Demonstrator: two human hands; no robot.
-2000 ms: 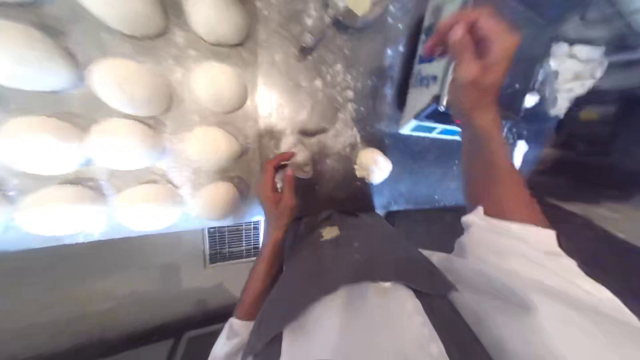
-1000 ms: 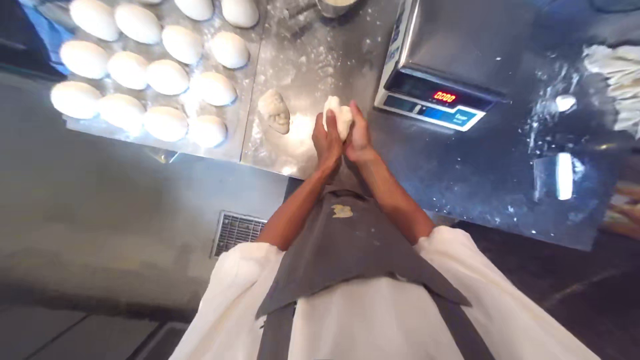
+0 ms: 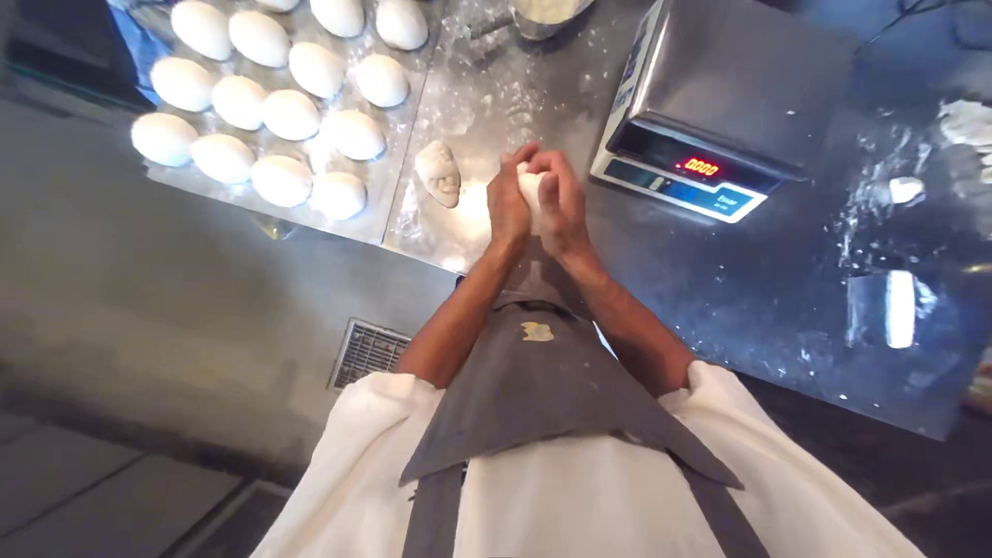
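Note:
Between my left hand [image 3: 509, 200] and my right hand [image 3: 562, 203] is a piece of white dough [image 3: 532, 194], cupped from both sides above the near edge of the steel table. My fingers curl over it and cover part of it. A rough, uneven dough lump [image 3: 439, 172] lies on the floured steel just left of my hands. Further left, smooth dough balls [image 3: 281, 181] sit in rows on a metal tray [image 3: 372, 221]. To the right of my hands stands a digital scale [image 3: 682, 174] with a steel platform and a lit red display.
A metal bowl [image 3: 540, 29] with pale contents is at the top edge. Loose flour and a small dough scrap [image 3: 905, 189] lie on the right, with a larger white mass [image 3: 969, 124] at the far right. A floor grate [image 3: 367, 355] shows below the table.
Two seconds ago my right hand was raised beside the scale and my left was at a dough lump; now both hands are together around dough. The view has shifted strongly.

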